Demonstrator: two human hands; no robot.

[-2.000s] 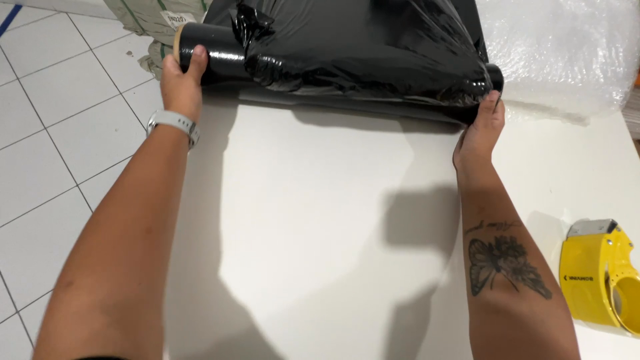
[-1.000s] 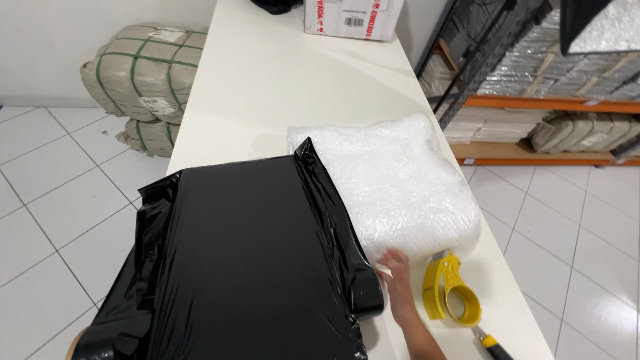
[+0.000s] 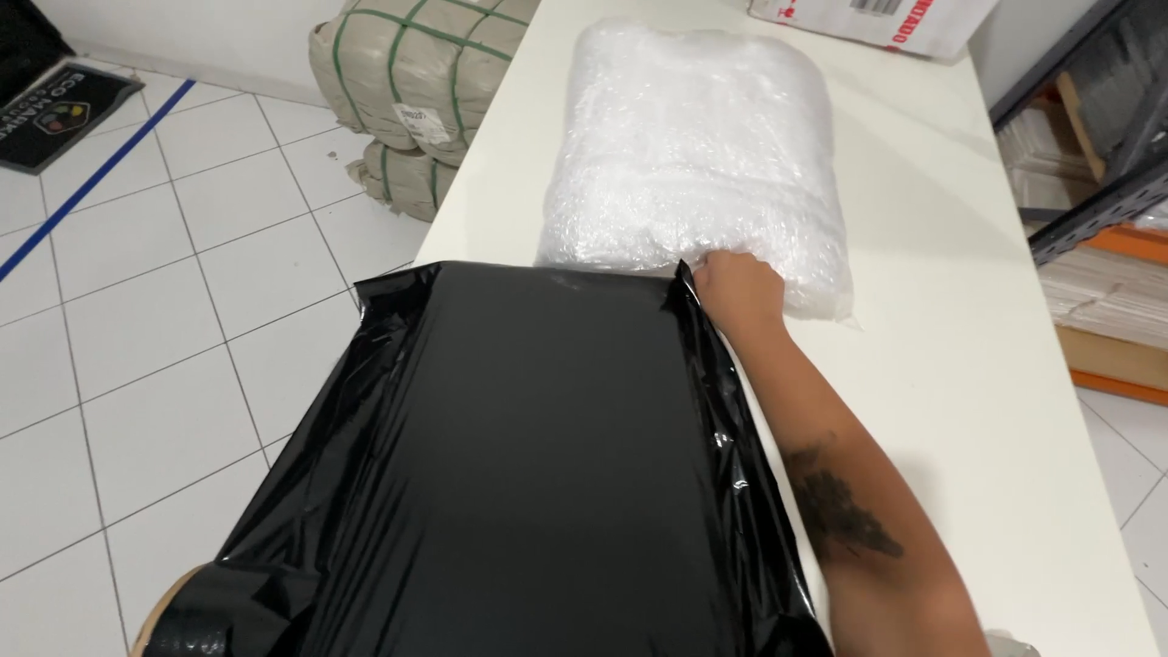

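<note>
Black stretch film (image 3: 547, 438) runs from a roll (image 3: 219, 611) at the lower left up to the near side of a bundle of clear bubble wrap (image 3: 698, 146) on the white table (image 3: 931, 365). My right hand (image 3: 741, 290) rests with curled fingers at the near edge of that bundle, beside the film's upper right corner. Its fingertips are hidden, so whether they grip the wrap cannot be told. My left hand is out of view.
Grey bales with green straps (image 3: 415, 73) stand on the tiled floor left of the table. A white box with red print (image 3: 876, 23) sits at the far end. Metal shelving (image 3: 1095, 192) stands at the right. A dark mat (image 3: 64, 114) lies at the far left.
My right hand has moved from the bundle's near right side to the middle of its near edge. The bundle has moved out from beside the film to beyond its far end. The view has shifted.
</note>
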